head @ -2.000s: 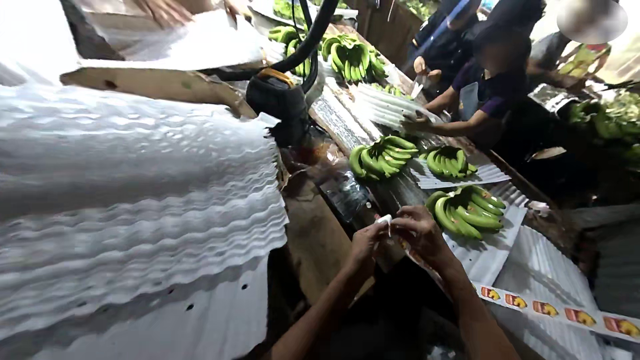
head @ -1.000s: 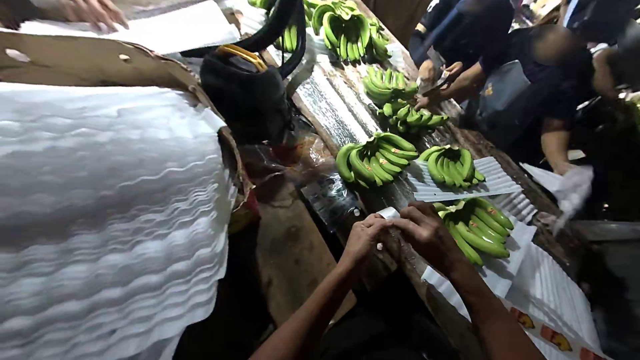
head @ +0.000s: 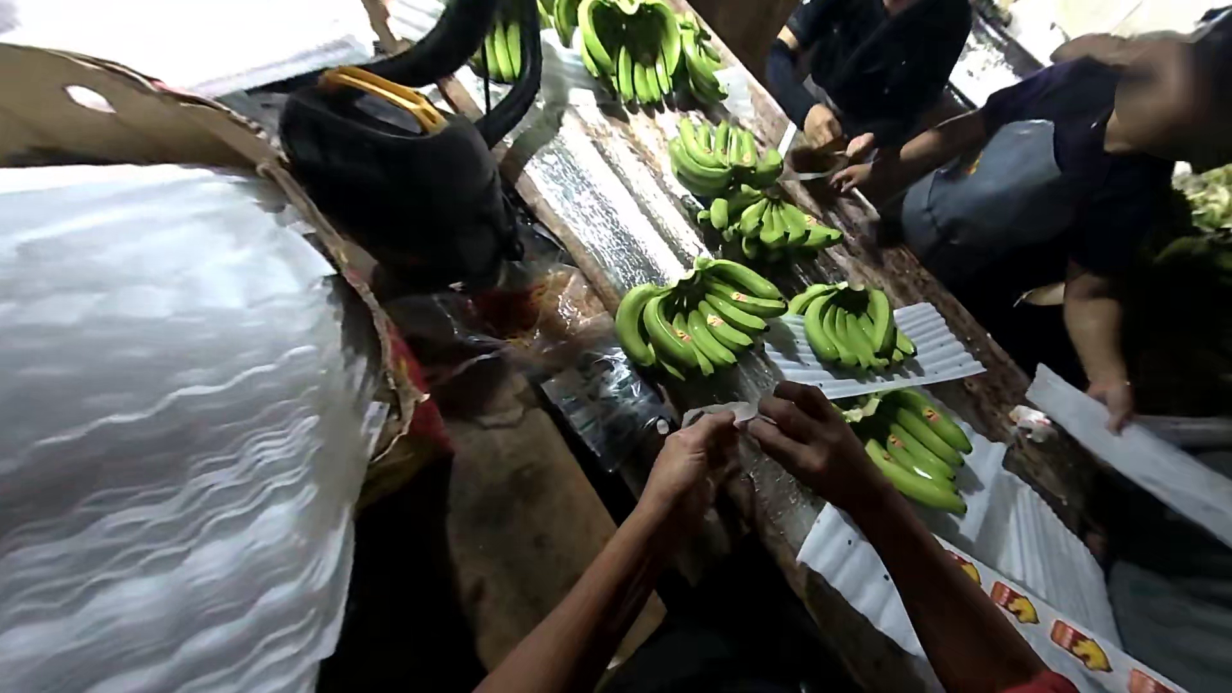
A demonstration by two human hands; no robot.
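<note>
My left hand (head: 695,460) and my right hand (head: 807,441) meet over the near edge of a wet table, pinching a small whitish piece (head: 736,412), maybe tape or backing paper, between them. Just beyond my hands lies a hand of green bananas (head: 701,318) with small stickers. Another bunch (head: 852,325) rests on a white foam sheet (head: 929,351) to its right. Close to my right hand a stickered bunch (head: 914,448) lies on a further foam sheet. A strip of printed stickers (head: 1015,604) runs under my right forearm.
At left, white foam sheets (head: 173,414) fill an open cardboard box (head: 361,289). A black container with a yellow handle (head: 395,183) stands behind it. More banana bunches (head: 722,154) lie farther up the table. Across it are people in dark clothes; one person's hand (head: 1112,402) holds a white sheet.
Both my hands stay together with the small whitish piece. Across the table, the person with the white sheet has shifted position. The view has moved, showing the far workers more closely.
</note>
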